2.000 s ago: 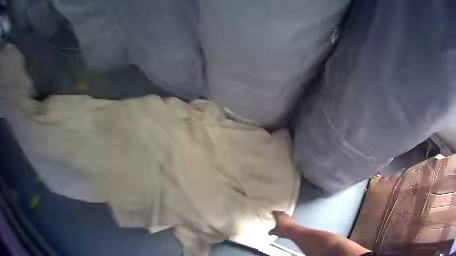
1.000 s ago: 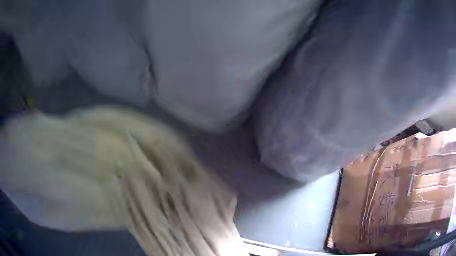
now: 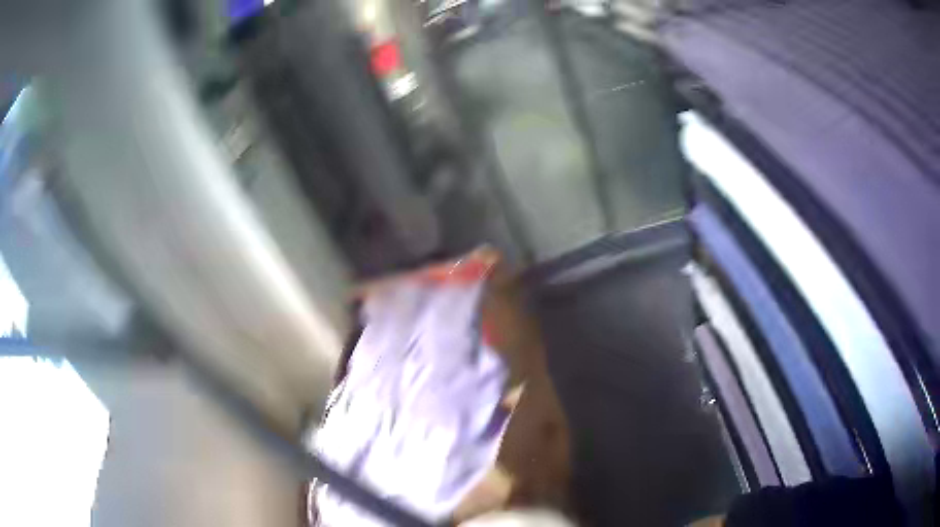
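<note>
The view is strongly blurred. A crumpled lilac-white bundle (image 3: 417, 396) with a red-orange edge lies at the bottom centre. A blurred skin-toned shape (image 3: 484, 494) touches its lower right side, with something cream below it at the frame's edge. I cannot tell whether this is my left hand. A dark sleeve (image 3: 814, 506) enters at the bottom right, with a sliver of skin-toned surface beside it, perhaps my right hand, almost wholly cut off. What either hand holds cannot be seen.
At the right, a tiered rack carries lilac-grey fabric (image 3: 825, 134) on top, with white and blue strips (image 3: 804, 257) on lower levels. A broad pale curved shape (image 3: 206, 196) and a dark thin bar cross the left. Grey floor (image 3: 629, 381) shows between bundle and rack.
The view has swung away from the grey sacks, cream cloth and cardboard box. The rack and the lilac-white bundle now show. The hand seen earlier on the cream cloth is no longer clearly visible.
</note>
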